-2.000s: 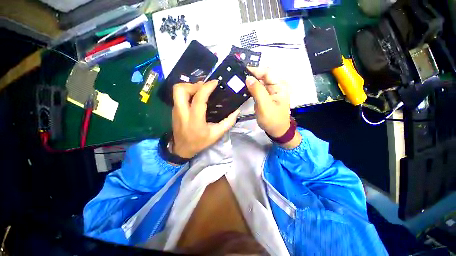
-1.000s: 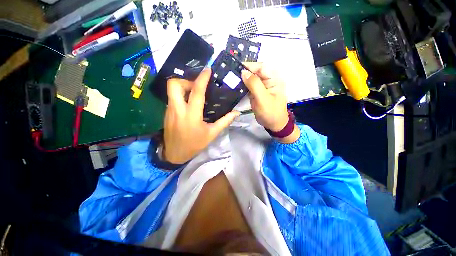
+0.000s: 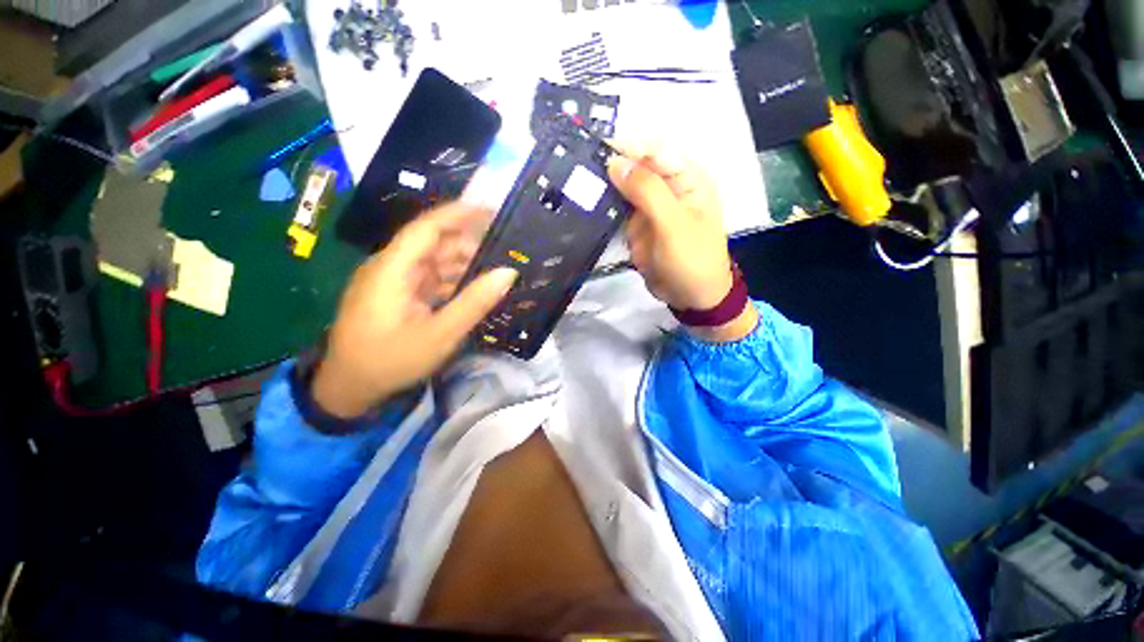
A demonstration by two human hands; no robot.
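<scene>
A black phone mid-frame [image 3: 542,257] with a white square and small orange marks is held tilted above the bench's front edge. My right hand [image 3: 671,226] grips its upper right edge between thumb and fingers. My left hand [image 3: 408,307] is at its left edge, thumb over the face, fingers partly hidden; whether it grips is hard to tell. A small black mainboard cover [image 3: 575,110] lies at the frame's upper end; I cannot tell if they touch. A glossy black slab [image 3: 427,151], likely a back cover, lies to the left on the white sheet.
Small dark parts [image 3: 371,34] and tweezers [image 3: 671,75] lie on the white sheet [image 3: 684,138]. At left are a pen box [image 3: 207,94], a blue pick [image 3: 277,184], a yellow-labelled item [image 3: 310,211] and red leads [image 3: 156,339]. At right are a black labelled square [image 3: 780,85] and a yellow tool [image 3: 848,163].
My left hand has moved left and down along the mid-frame, uncovering more of its lower part. My right hand keeps its hold. The whole view has shifted a little.
</scene>
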